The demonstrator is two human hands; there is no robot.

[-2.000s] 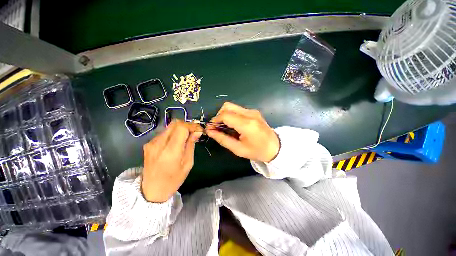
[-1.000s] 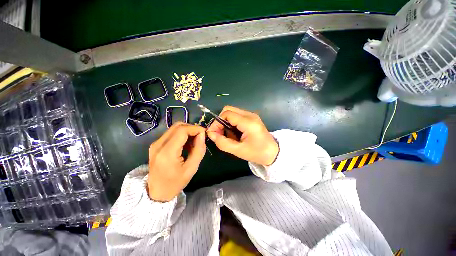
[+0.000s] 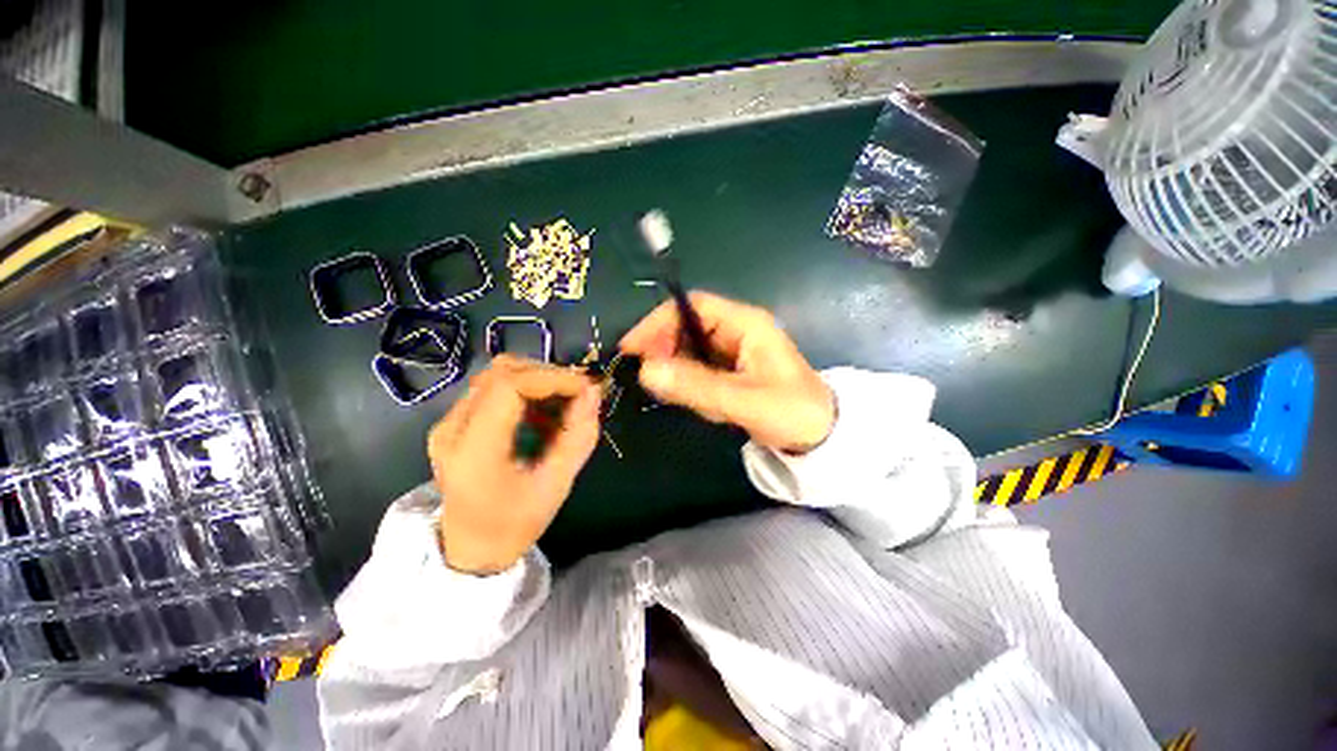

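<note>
My left hand is in front of me at the centre, fingers bent around a small dark part that is mostly hidden and blurred. My right hand, just to its right, holds a slim dark tool like a pencil, its pale end pointing up and away. Several dark watch case frames with shiny edges lie at the left, two of them overlapping. One more frame lies just beyond my left hand. A pile of small cream parts lies beyond it. A few thin pieces lie by my fingertips.
A large clear blister tray is at the far left. A zip-lock parts bag lies at the back right. A white desk fan stands at the right edge. A metal rail runs along the far side. A blue stool or bin is below right.
My hands have moved slightly apart. The tool in my right hand has swung more upright, with its pale end now farther from me. My left hand has turned, showing a dark part in its fingers.
</note>
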